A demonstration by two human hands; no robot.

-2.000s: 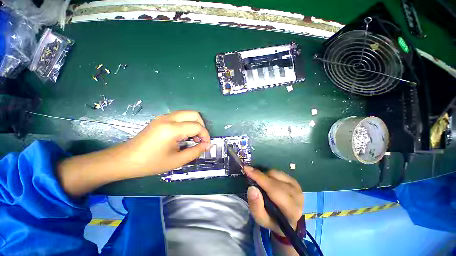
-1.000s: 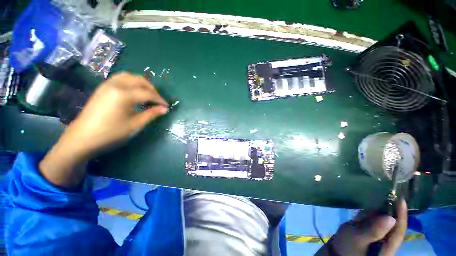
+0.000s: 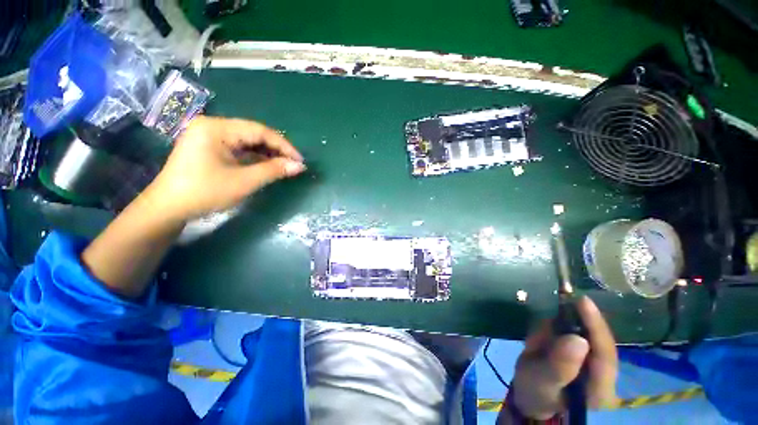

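My left hand (image 3: 224, 166) hovers over the left part of the mat, thumb and fingertips nearly together. I cannot tell whether a tiny part is between them. My right hand (image 3: 553, 365), a little blurred, holds the soldering iron (image 3: 570, 319) by its black handle, metal tip pointing away from me, left of the tub. A phone board assembly (image 3: 378, 267) lies flat near the front edge, between my hands, touched by neither. A second phone board assembly (image 3: 470, 141) lies farther back. Any small components under my left hand are hidden.
A round tub (image 3: 611, 257) of silvery bits stands at right, with a fume fan (image 3: 636, 137) behind it. A solder spool (image 3: 75, 168), a blue bin (image 3: 66, 79) and a parts bag (image 3: 176, 104) are at left. A worn white rail (image 3: 399, 70) borders the conveyor (image 3: 415, 29).
The iron left the near board, reached into the tub, then came back left out of it. My left hand moved off the board to the upper left. The view shifted.
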